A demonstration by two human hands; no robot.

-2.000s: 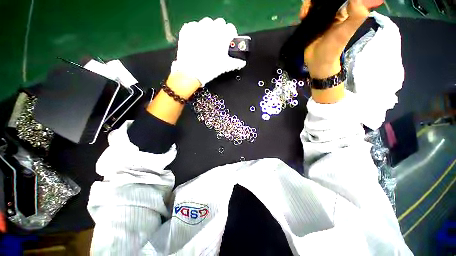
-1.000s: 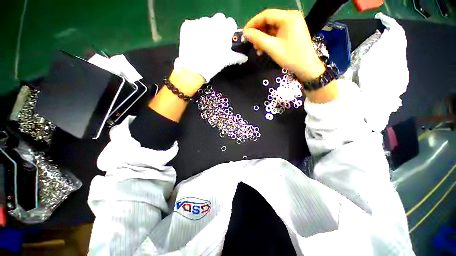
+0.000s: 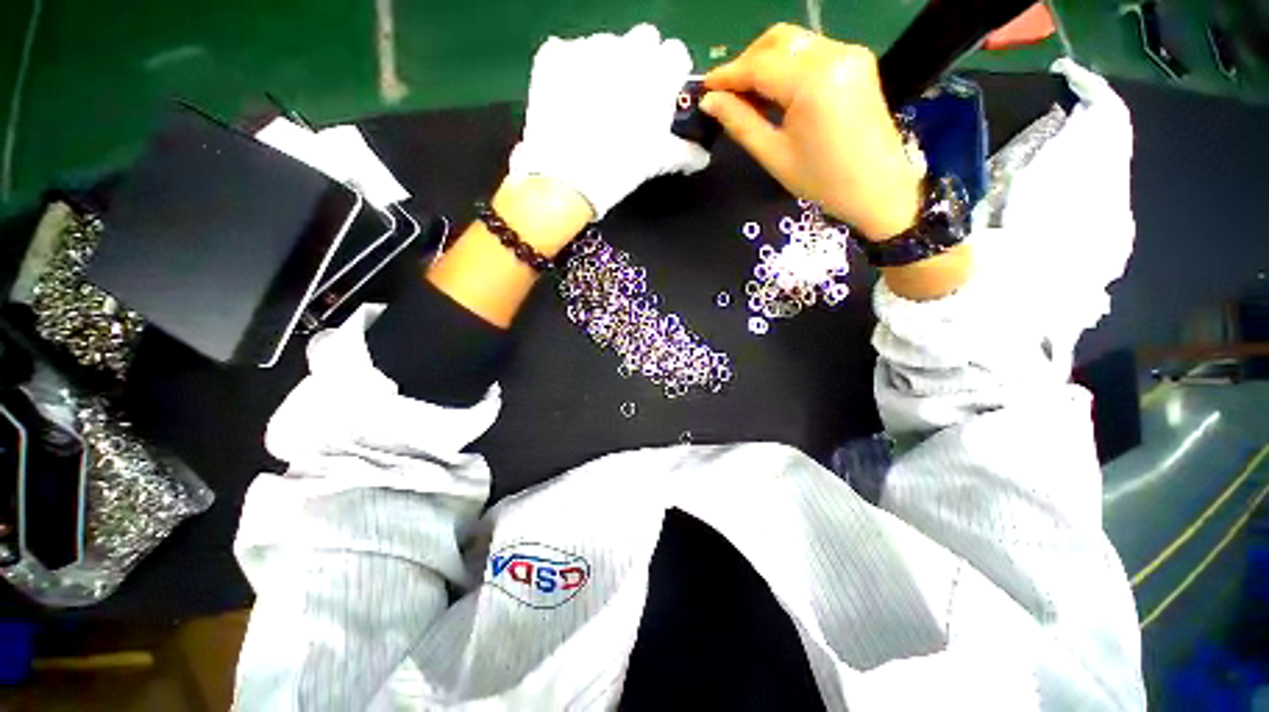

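Observation:
My left hand, in a white glove, holds a small black box-shaped unit; most of the unit is hidden in the glove. My bare right hand has its thumb and fingertips at the unit's silvery end; whether a small part is between them cannot be told. A long pile of flat washers lies on the black mat below my left hand. A brighter, smaller pile of rings lies below my right hand. The black power screwdriver shows behind my right hand.
Black plates with bright bent brackets lie at left. A tray of fasteners and a clear hardware bag are far left. A blue parts bin is partly behind my right wrist. A red-orange pad lies on the green belt.
My right hand has come from the screwdriver at upper right to the unit's end and stays there. My left hand and the unit have shifted slightly right.

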